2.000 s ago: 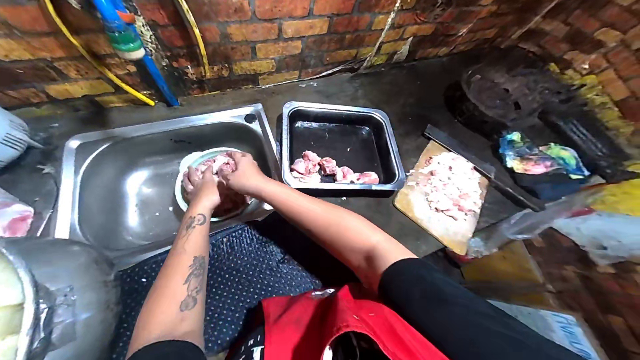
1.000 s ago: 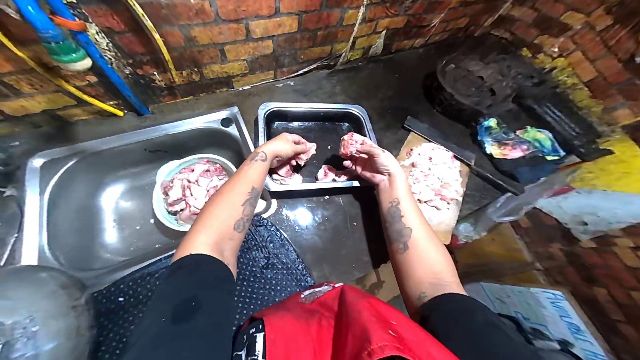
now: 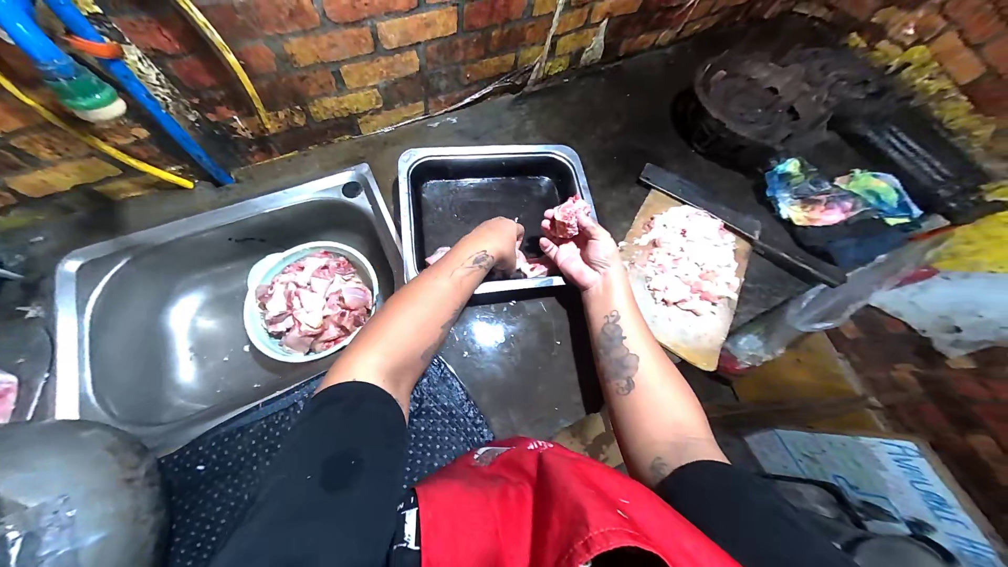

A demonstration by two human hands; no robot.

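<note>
My right hand [image 3: 581, 250] holds a piece of raw meat [image 3: 567, 216] over the right side of a rectangular metal tray [image 3: 488, 206]. Inside the tray, near its front edge, my left hand [image 3: 498, 242] reaches down to other raw meat pieces [image 3: 532, 268]; its fingertips are partly hidden, so its grip is unclear. A round pale bowl [image 3: 257, 331] full of cut raw meat [image 3: 315, 302] stands in the steel sink, left of my left forearm. Right of the tray, small pale chopped pieces [image 3: 693, 258] cover a cutting board [image 3: 693, 343].
The steel sink [image 3: 150, 346] is at the left. A cleaver [image 3: 701, 193] lies along the board's far edge. Behind it are a blackened round burner [image 3: 760, 98] and a colourful plastic wrapper [image 3: 819, 193]. A large metal pot [image 3: 79, 488] stands at the lower left.
Both hands were at the bowl in the sink two seconds ago and are now at the tray. Since one second ago, my left hand has gone lower into the tray.
</note>
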